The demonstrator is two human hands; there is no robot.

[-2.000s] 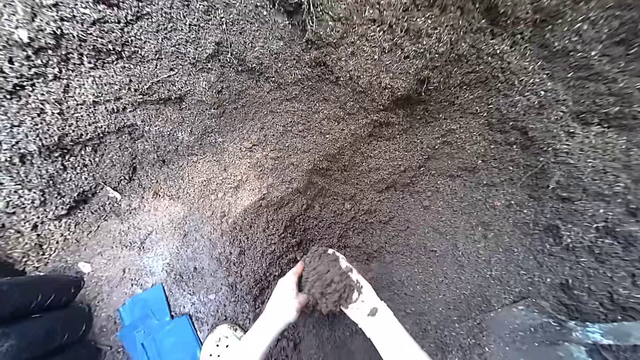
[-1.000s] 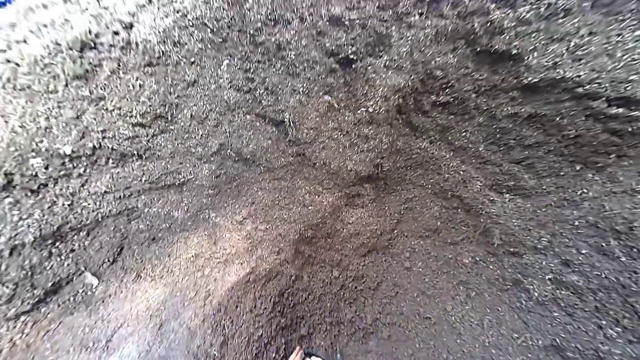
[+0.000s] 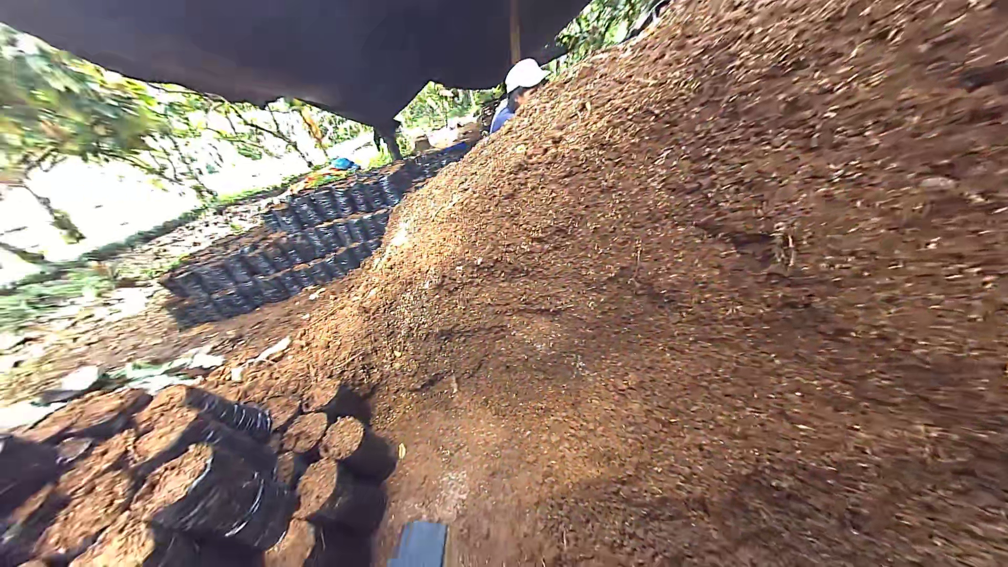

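Neither my left hand nor my right hand shows in the head view now. A large sloping heap of brown soil (image 3: 630, 315) fills the middle and right of the view. Black plastic bags packed with soil (image 3: 228, 496) crowd together at the lower left, some upright and some tilted, beside the foot of the heap. At the bottom edge, a flat blue-grey item (image 3: 421, 543) lies on the ground, partly cut off by the frame.
Rows of filled black bags (image 3: 315, 228) stand beyond, on the left. Behind the heap's crest is a person in a white cap (image 3: 525, 75). A dark sheet (image 3: 299, 47) hangs overhead. Pale debris (image 3: 165, 370) lies at left.
Two seconds ago both my hands held a clump of soil low in the view; now they are out of sight. The view has swung up and to the left.
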